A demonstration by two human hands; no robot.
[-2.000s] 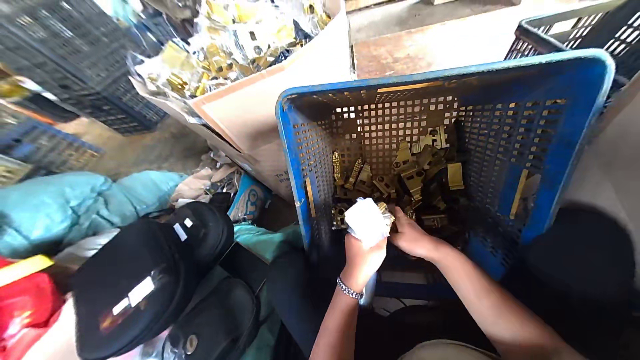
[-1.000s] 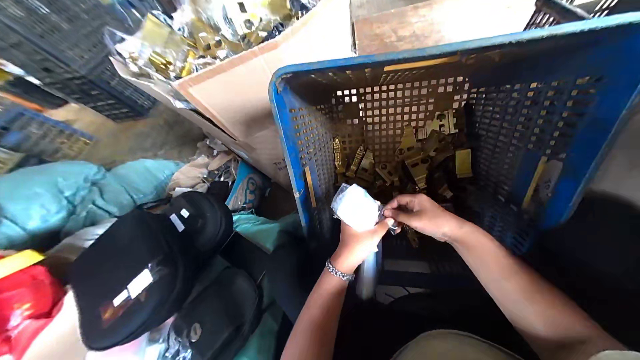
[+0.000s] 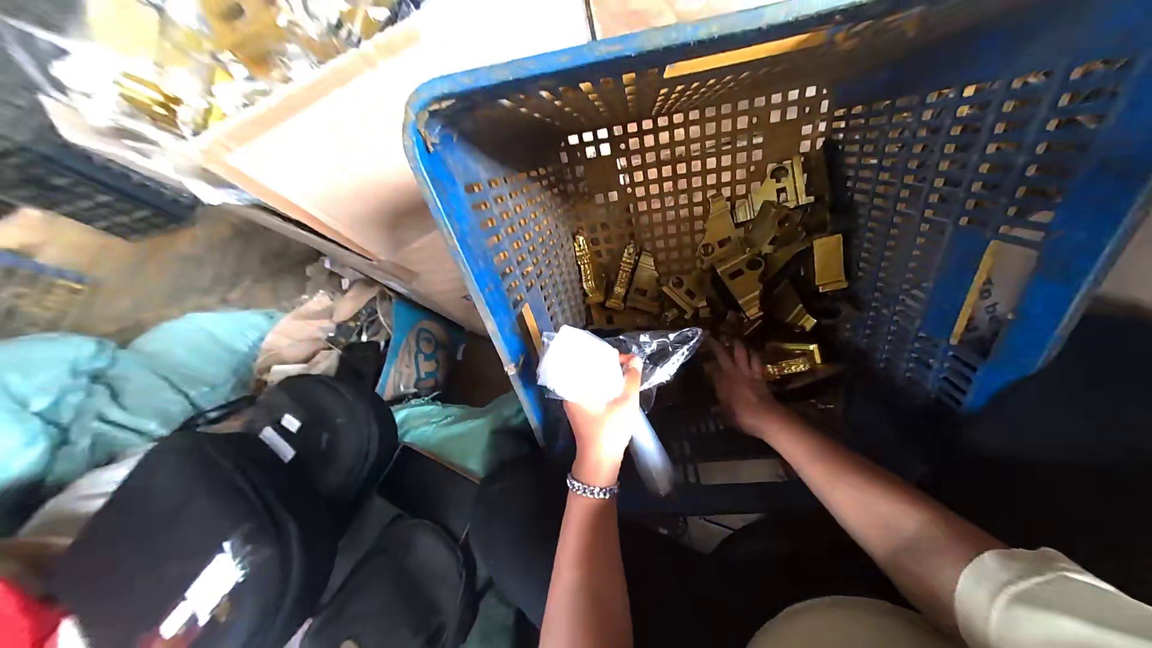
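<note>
My left hand [image 3: 605, 423], with a metal bracelet at the wrist, grips a clear plastic bag [image 3: 668, 353] and a white packet [image 3: 583, 367] near the crate's left side. Inside the blue plastic crate [image 3: 474, 254], my right hand [image 3: 742, 389] reaches down among gold-coloured metal parts [image 3: 742, 274]; its fingertips are in shadow, and whether they hold anything cannot be told. Just right of those fingers lies a shiny gold-coloured piece [image 3: 792, 362]. Other pieces, some with round holes, are heaped on the crate's bottom.
A cardboard box [image 3: 310, 171] behind left holds bagged gold-coloured parts [image 3: 243, 31]. Black padded cases [image 3: 193, 531] lie at lower left, beside pale teal sacks [image 3: 171, 382]. A blue printed packet [image 3: 416, 346] sits between the sacks and the crate.
My right hand has left the bag beside my left hand and moved down into the crate to the right. My left hand still holds the bag and packet.
</note>
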